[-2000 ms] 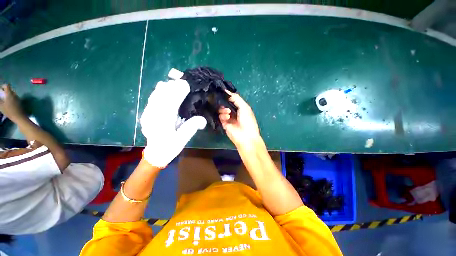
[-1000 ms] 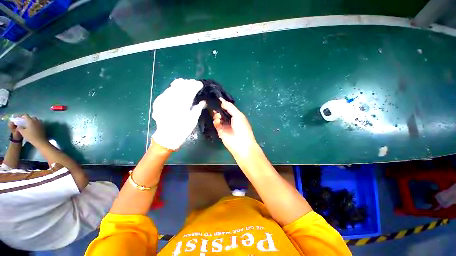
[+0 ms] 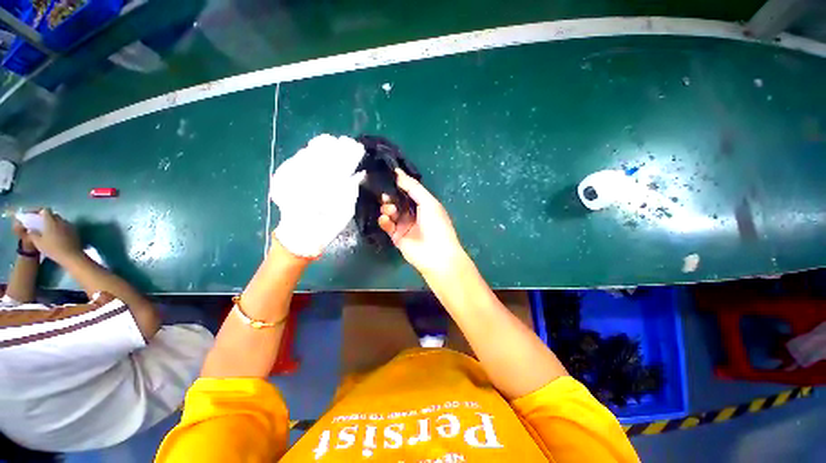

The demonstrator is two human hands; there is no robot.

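A black shaggy piece [image 3: 385, 163] is held between my two hands, low over the green workbench [image 3: 489, 118]. My left hand [image 3: 317, 194], in a white glove, holds its left side; the glove hides the fingertips. My bare right hand [image 3: 420, 222] holds its right side, with the thumb along the piece and the fingers curled under it. No tan part can be made out on the piece. A white glue bottle [image 3: 609, 192] with a blue tip lies on the bench to the right, beside dark specks.
A blue tote [image 3: 670, 362] with black pieces is below the bench edge at right, near a red stool [image 3: 732, 336]. A neighbouring person's hands [image 3: 47, 233] hold something white at far left. A red item [image 3: 104, 193] lies near them. A pale strip [image 3: 362, 68] edges the bench.
Over two seconds my gloved hand has closed from a spread pose onto the piece, and the piece looks more compact. The view has shifted, showing more of the neighbour. In the last second, little moved.
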